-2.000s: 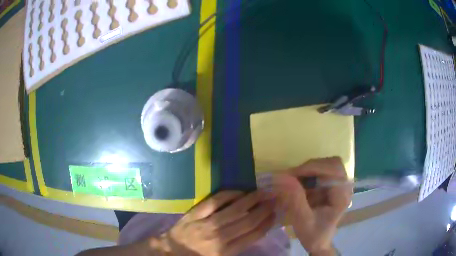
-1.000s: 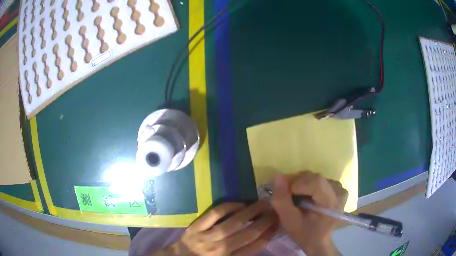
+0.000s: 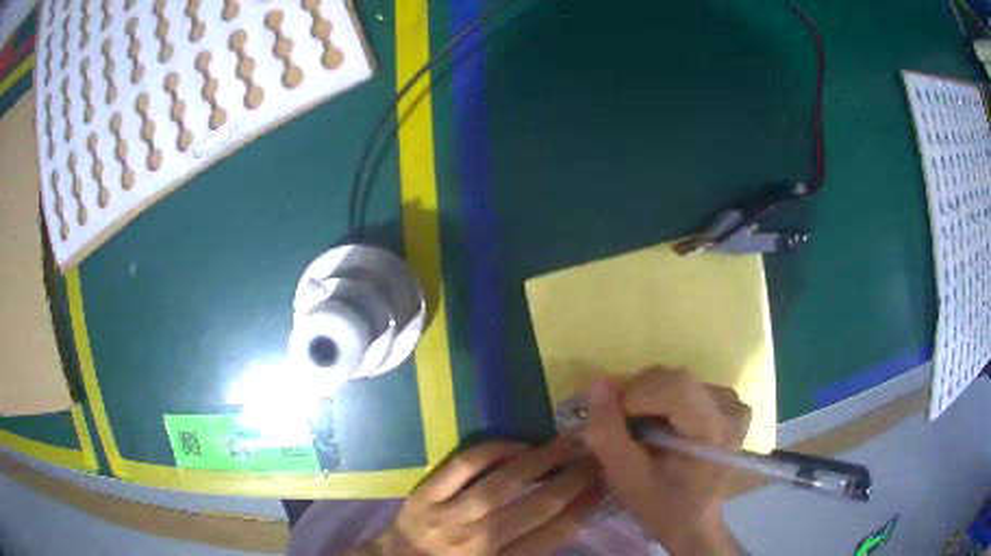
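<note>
A yellow paper sheet (image 3: 652,304) lies on the green mat near its front edge. My right hand (image 3: 668,451) holds a clear-barrelled pen (image 3: 750,458) with a black end, its tip at the sheet's lower left corner. A small whitish label strip (image 3: 572,413) shows at the pen tip, partly hidden by my fingers. My left hand (image 3: 505,494) lies beside it at the mat's edge, fingers bent together; whether it holds anything is hidden. A dark clip lead (image 3: 744,230) rests on the sheet's upper right corner, with a dark red wire.
A stepped round silver-white fixture (image 3: 359,315) with a black wire stands left of the yellow tape. A white component tray (image 3: 207,98) with brown cutouts lies upper left, brown cardboard (image 3: 24,272) at far left. Another tray (image 3: 962,239) is at right. A green label (image 3: 234,442) is near the front edge.
The view has shifted, so the fixture and trays appear further left. The pen, blurred two seconds ago, shows clearly. My right hand has shifted slightly over the sheet; my left hand stays beside it.
</note>
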